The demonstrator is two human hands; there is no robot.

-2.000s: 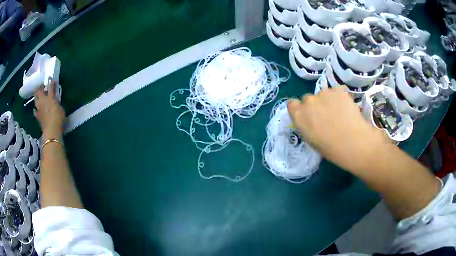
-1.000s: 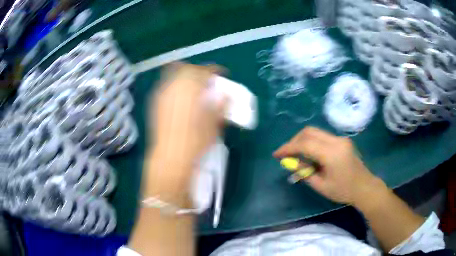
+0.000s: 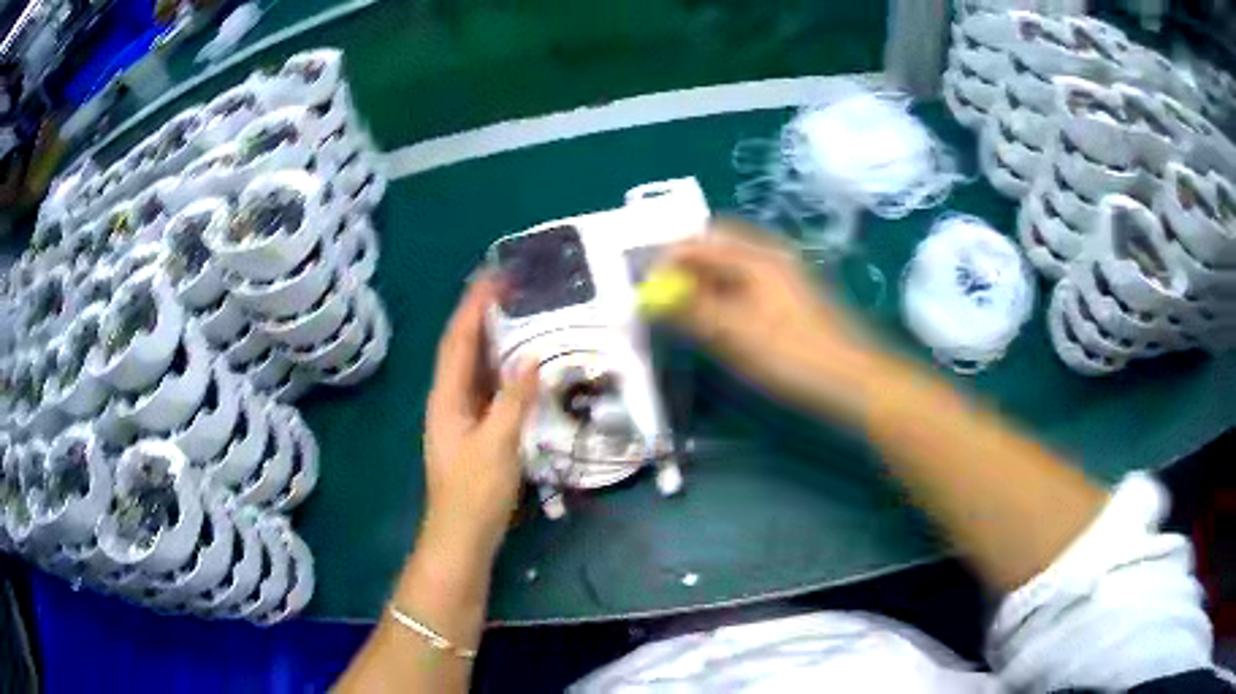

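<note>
A white camera body (image 3: 603, 339) lies on the green bench in front of me, its dark lens panel (image 3: 546, 269) at the upper left and its open round cavity facing up. Thin wires and small white connectors (image 3: 668, 477) show at its lower edge. My left hand (image 3: 481, 407) grips the body's left side, thumb by the cavity rim. My right hand (image 3: 739, 298), blurred, is at the body's upper right and holds a yellow-gripped tool (image 3: 664, 292), which looks like the tweezers. The tool's tip cannot be made out.
Many nested white covers with boards stand at the left (image 3: 149, 339) and the right (image 3: 1125, 231). A tangled pile of translucent sealing rings (image 3: 868, 149) lies at back right, with a rounder bundle (image 3: 966, 292) nearer. A blue bin (image 3: 163, 658) is at lower left. A pale strip (image 3: 637, 119) crosses the bench.
My left hand has brought the white camera body from the far left to the bench in front of me. My right hand has moved from the ring bundle to the body with the yellow-gripped tool.
</note>
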